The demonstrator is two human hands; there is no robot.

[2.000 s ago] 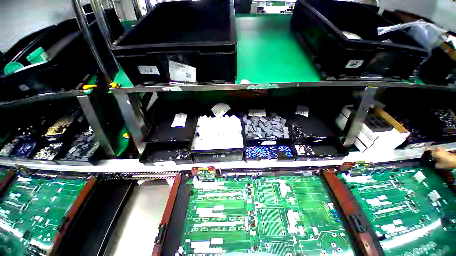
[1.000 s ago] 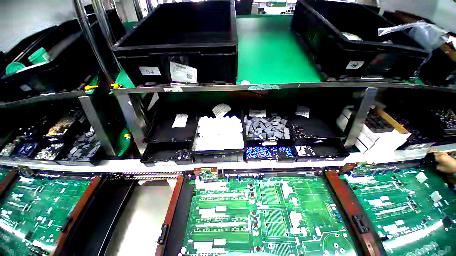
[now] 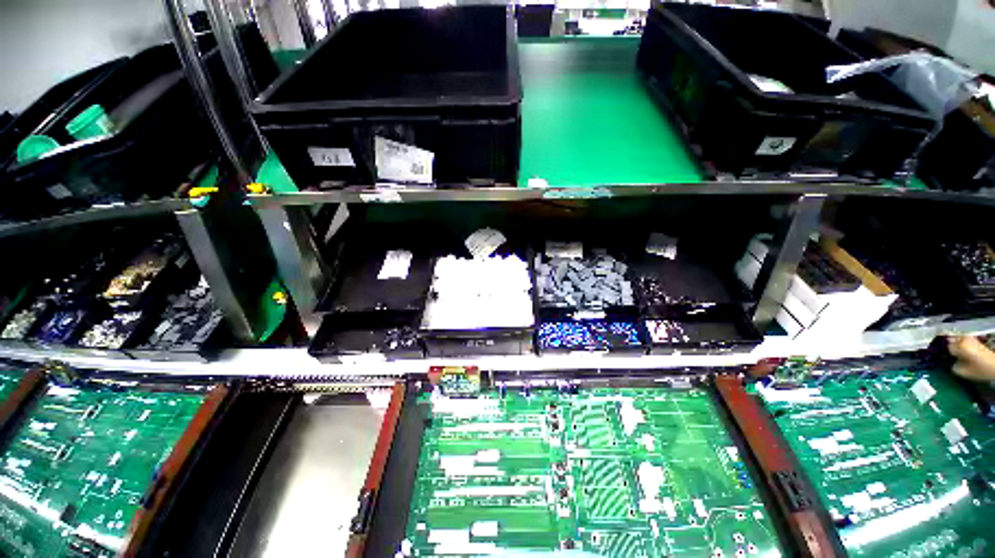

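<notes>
A large green circuit board [image 3: 589, 469] lies in a dark carrier frame with reddish-brown side bars [image 3: 764, 469], straight in front of me. White connectors [image 3: 478, 292] fill the middle bin. Grey components [image 3: 584, 280] lie in the bin to its right, with small blue components [image 3: 589, 334] in the front bin below. Neither of my hands shows. A hand at the far right edge, cut off by the picture, is over the right-hand board; whose it is cannot be told for certain, but it looks like another person's.
More boards lie at the left [image 3: 98, 447] and right [image 3: 873, 447]. A pale conveyor rail [image 3: 273, 362] runs before the bins. Black totes [image 3: 393, 131] stand on the green-matted upper shelf [image 3: 600, 120]. A white carton [image 3: 835, 294] stands at right.
The hand at the far right edge has shifted slightly. The whole view has shifted a little; the board and bins before me look unchanged.
</notes>
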